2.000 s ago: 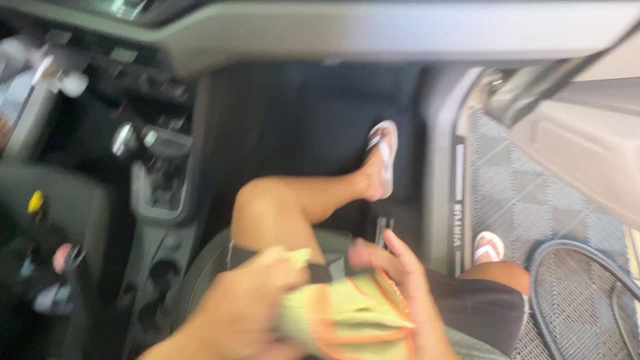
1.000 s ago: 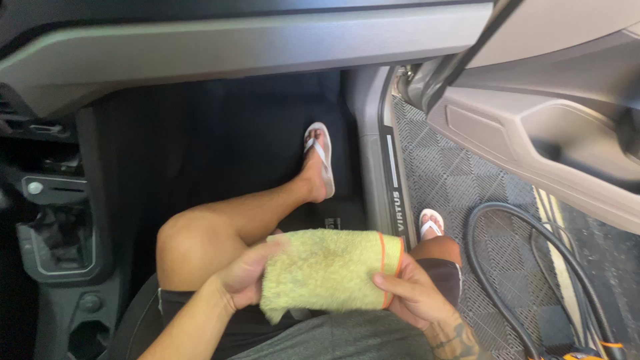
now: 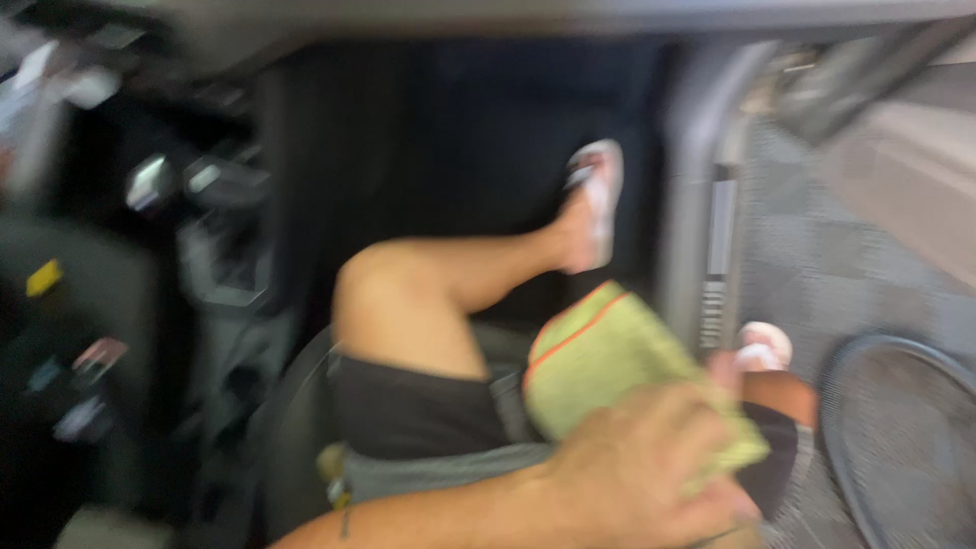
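Observation:
A yellow-green cloth with orange edging lies folded over my lap, blurred by motion. My left hand reaches across from the lower left and grips the cloth near its lower right part. Behind and below it, my right hand shows only in part at the cloth's lower right end; its fingers are mostly hidden and blurred. Beneath the cloth are my dark shorts.
I sit in a car, one flip-flop on the footwell mat, the other outside past the door sill. A gear lever stands left; small items lie on the other seat. A hose curls outside; the open door is at right.
The cloth, held flat between both hands one second ago, is now tilted, its orange edging at the upper left. My left hand has moved right across it. The view has swung left.

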